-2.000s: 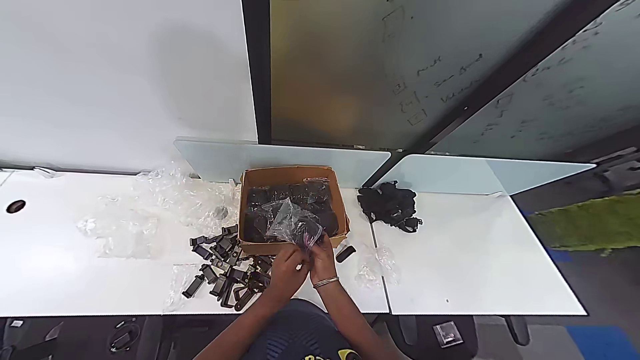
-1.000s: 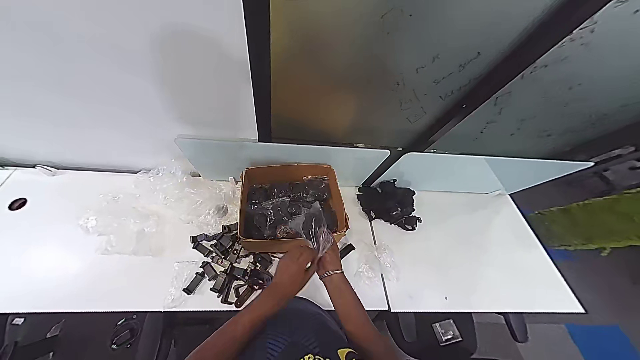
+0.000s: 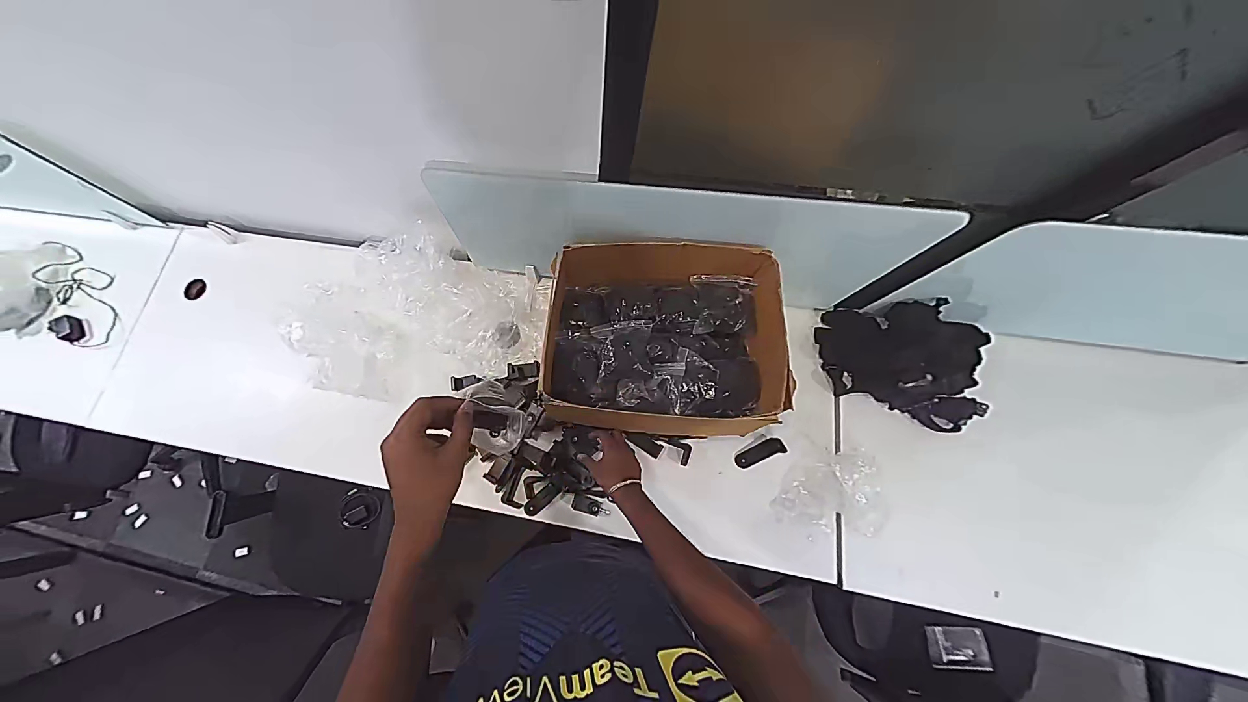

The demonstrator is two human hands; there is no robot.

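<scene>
My left hand [image 3: 429,448] pinches a clear plastic bag [image 3: 499,421] at the left edge of a heap of black parts [image 3: 546,468]; something dark shows in or behind the bag. My right hand [image 3: 612,460] reaches into the heap just below the box, its fingertips at a black part; whether it grips one I cannot tell. Behind the hands stands an open cardboard box [image 3: 673,423], with several dark items in clear plastic bags [image 3: 682,341] inside. One black part [image 3: 760,451] lies apart, right of the heap.
Crumpled clear plastic bags [image 3: 419,312] spread left of the box, and more plastic [image 3: 829,487] lies to its right. A black bundle of straps or fabric [image 3: 907,361] rests on the right. Glass dividers [image 3: 702,224] stand behind the box. A cable [image 3: 83,288] lies far left.
Both hands have left the box's front right corner, where they held a plastic bag together. The left hand is now farther left with a bag; the right is at the heap. The view has shifted left.
</scene>
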